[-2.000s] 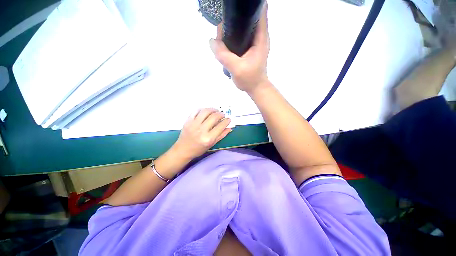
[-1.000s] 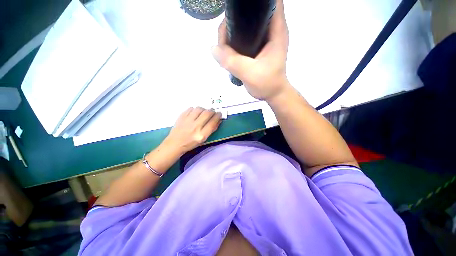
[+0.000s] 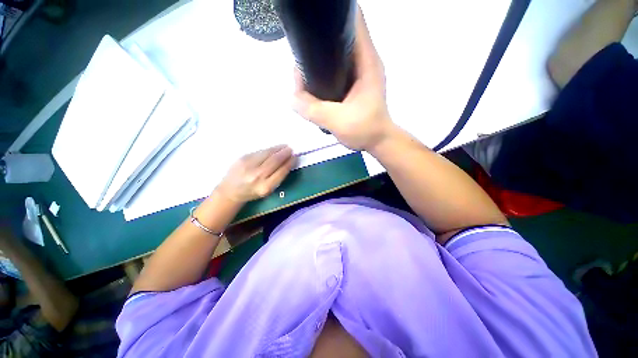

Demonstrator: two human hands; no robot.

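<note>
My right hand [image 3: 355,112] is wrapped around the thick black electric screwdriver [image 3: 320,49], held upright, its lower end just showing under my fingers. My left hand [image 3: 260,173] rests at the near edge of the white sheets [image 3: 231,105], fingers together; whether it pinches anything is hidden. A tiny light piece [image 3: 282,194] lies on the green bench edge just right of my left hand. The round dish [image 3: 259,18] full of small grey-gold parts stands left of the screwdriver, cut by the top edge.
A stack of white panels [image 3: 115,126] lies left. A translucent bottle [image 3: 29,168], crumpled tissue [image 3: 33,222] and thin stick [image 3: 54,231] are at far left. The black cord [image 3: 486,77] curves down the right. Other people's arms show at both sides.
The view has shifted, bringing more of the left side in. My left hand has moved slightly left along the edge. The tiny piece now shows on the green edge. The screwdriver stays in my right hand.
</note>
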